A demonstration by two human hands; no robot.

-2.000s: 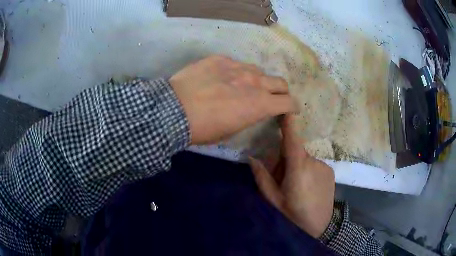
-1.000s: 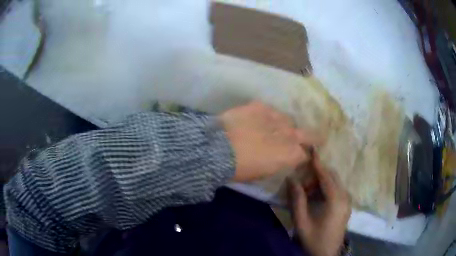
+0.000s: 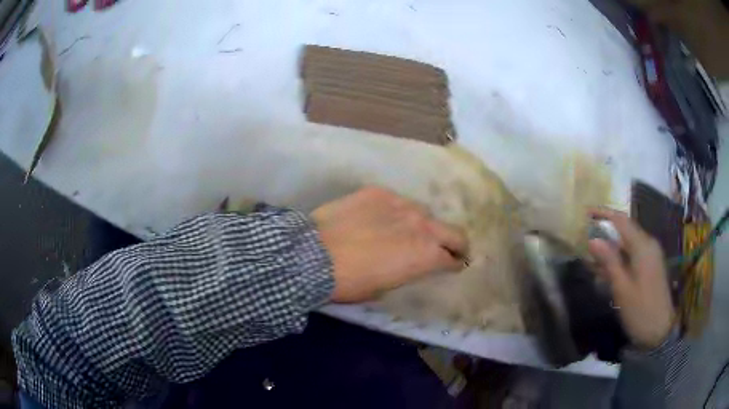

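Note:
My left hand (image 3: 392,244) lies low over the white table near its front edge, fingers curled with the fingertips pinched together; a small dark bit shows at the fingertips, but what they hold is hidden. My right hand (image 3: 635,279) is at the right, closed on the iron (image 3: 559,303), which is blurred and stands over the scorched cloth to the right of my left hand. The finished brown pieces (image 3: 376,94) lie overlapped in a ridged row beyond my left hand.
The dark iron rest (image 3: 657,212) lies at the table's right edge beside a yellow-orange object (image 3: 697,272). A thin curled strip (image 3: 49,132) lies at the left edge. Red loops (image 3: 89,3) show at the top left. Dark items stand at the upper right.
My right hand has left my left hand, moved right and taken hold of the iron. The iron has come off its rest and moved left. The row of brown pieces shows more fully.

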